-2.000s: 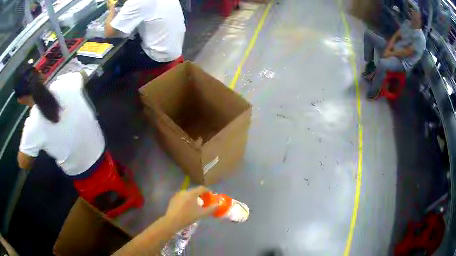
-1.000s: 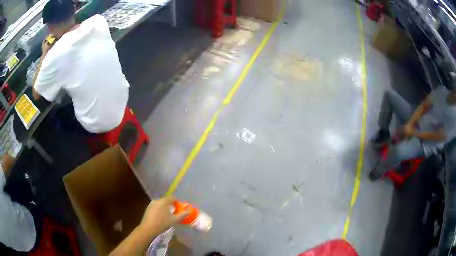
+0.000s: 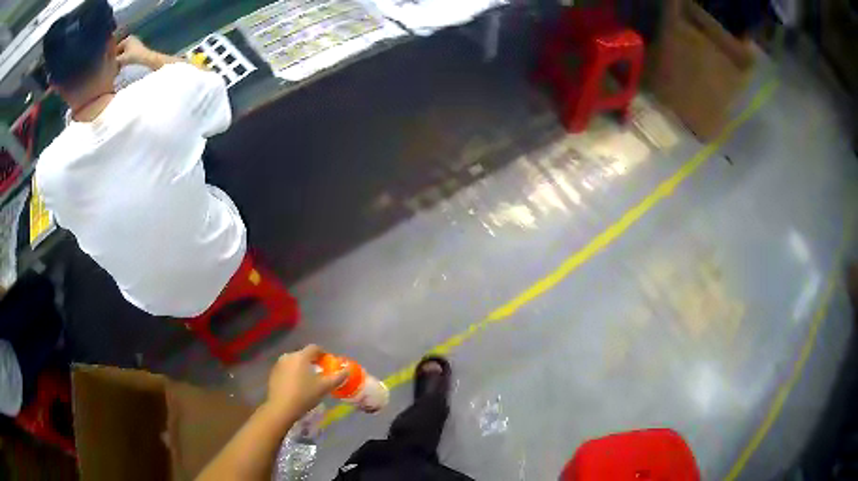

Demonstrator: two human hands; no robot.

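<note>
My left hand (image 3: 299,380) is low and left of centre, on a bare forearm coming from the bottom edge. Its fingers are closed around an orange and white bottle (image 3: 356,383), which is tilted with its white end pointing down to the right. A shiny clear thing, perhaps plastic, shows below the hand (image 3: 297,457); I cannot tell if the hand holds it too. My right hand is not in view.
A person in a white shirt (image 3: 141,188) sits on a red stool (image 3: 249,315) at the bench. An open cardboard box (image 3: 122,427) is at lower left. A red stool (image 3: 632,457) stands at lower right. A large tray (image 3: 315,38) lies on the bench.
The view has turned left and moved forward along the bench. The seated person at right has left view. A foot and dark-clothed leg now show. My left hand still holds the bottle.
</note>
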